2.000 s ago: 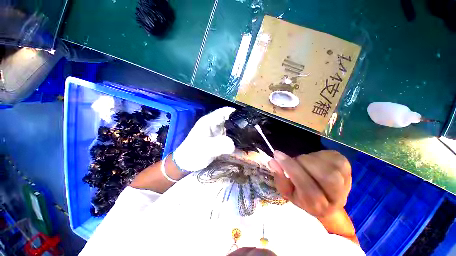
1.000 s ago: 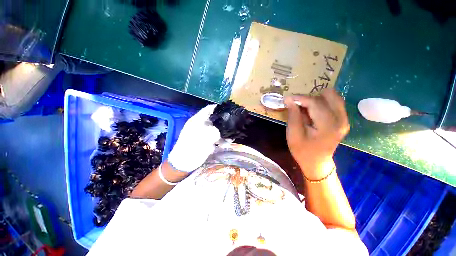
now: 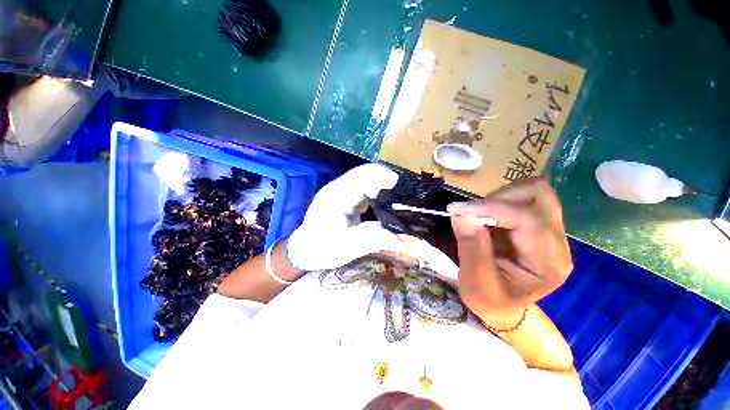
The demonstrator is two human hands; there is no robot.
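Observation:
My left hand, in a white glove, holds a dark ruffled cluster above the lap, near the bench's front edge. My bare right hand pinches a thin white stick, like a cotton swab. Its white tip lies at the cluster; whether it touches is hard to tell. A small white oval dish rests on the tan cardboard sheet with handwritten black marks. The fingers partly hide the cluster.
A white squeeze bottle lies on the green bench at right. A ribbed black ball sits at upper left. A blue crate at left holds dark clusters. More blue crates stand at lower right. Another person's pale clothing shows at far left.
My right hand has moved from the dish back to the cluster, bringing the white stick to it. My left hand has kept hold of the cluster, which now looks turned.

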